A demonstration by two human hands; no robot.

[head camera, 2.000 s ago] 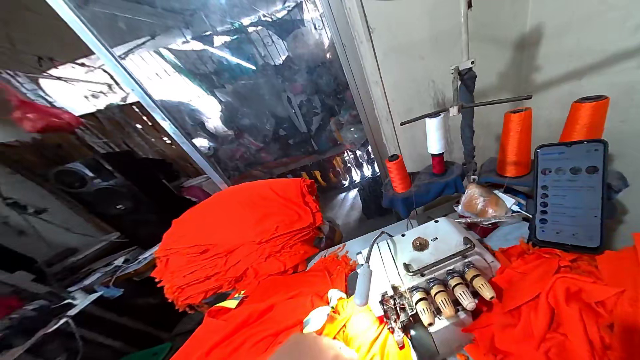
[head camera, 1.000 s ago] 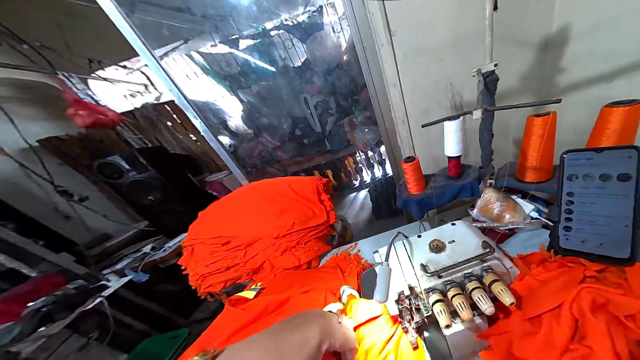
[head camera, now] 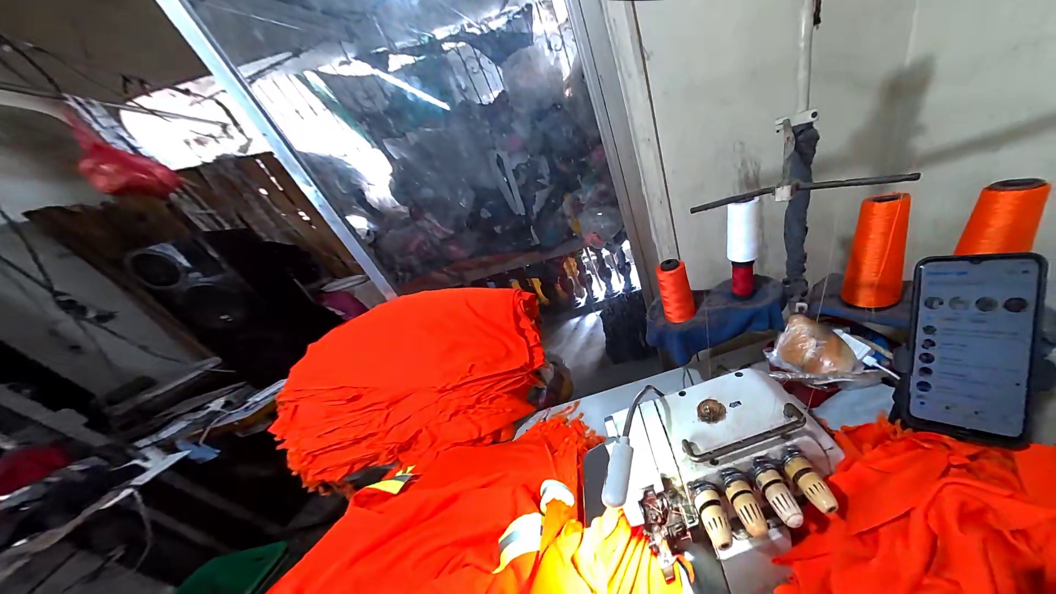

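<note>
Neither my left hand nor my right hand shows in the head view now. At the lower middle right is an overlock sewing machine (head camera: pixel 726 412) with several tension knobs (head camera: pixel 775 492) and a small lamp (head camera: pixel 617 472) on a bent cable. Bright yellow fabric (head camera: pixel 606 557) lies in front of its needle area, against orange fabric with pale reflective strips (head camera: pixel 445 511). Left of the machine rises a stack of folded orange cloth pieces (head camera: pixel 412 371). More orange fabric (head camera: pixel 932 511) is heaped to the machine's right.
Orange thread cones (head camera: pixel 876 252), a smaller orange spool (head camera: pixel 675 290) and a white spool (head camera: pixel 743 231) stand behind the machine. A smartphone (head camera: pixel 973 346) leans upright at the right, beside a plastic-wrapped item (head camera: pixel 813 346). A glass pane (head camera: pixel 462 148) stands behind the stack.
A hand at the yellow fabric one second ago has left the view. The view has shifted, so the machine and stack appear farther right than two seconds ago.
</note>
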